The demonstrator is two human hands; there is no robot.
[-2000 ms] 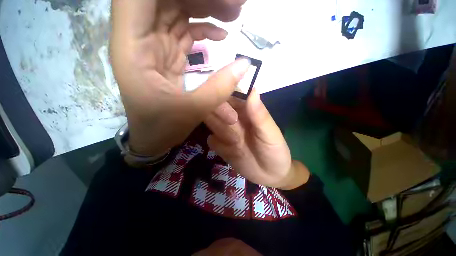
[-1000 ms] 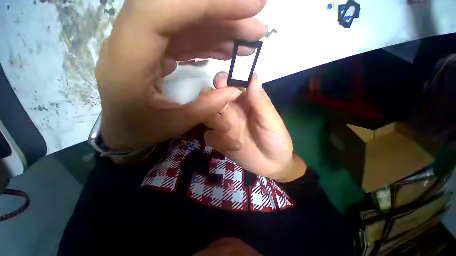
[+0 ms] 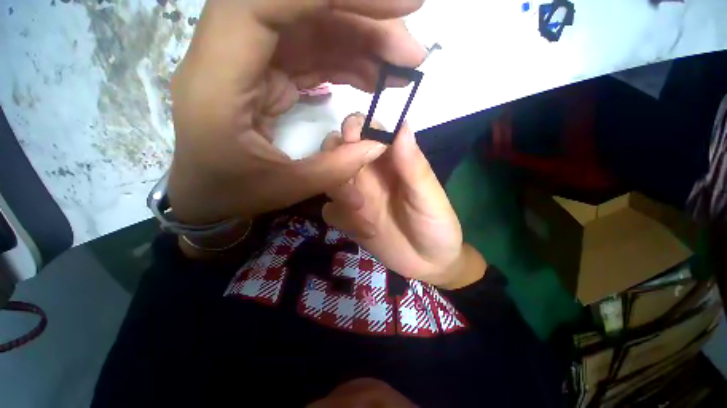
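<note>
A screen window [image 3: 372,134], a thin black rectangular frame with a clear middle, is held up in front of the table, slightly tilted. My left hand [image 3: 231,119], with a metal band at the wrist, grips it between a fingertip at its top edge and the thumb at its bottom edge. My right hand [image 3: 414,211] pinches its lower part between fingertips at the two sides. A sliver of a pink camera body [image 3: 316,91] shows on the table behind my left fingers; the rest is hidden.
A small cluster of black frame-shaped scraps [image 3: 556,20] and a blue bit [image 3: 526,6] lie on the worn white table [image 3: 143,171]. An open cardboard box [image 3: 630,247] stands below at the right. Part of a person's patterned clothing [image 3: 712,179] shows at the right edge.
My left fingers have moved from the window's face to its top and bottom edges. The window stands more upright and its clear middle is uncovered. Over the last second it has tilted slightly.
</note>
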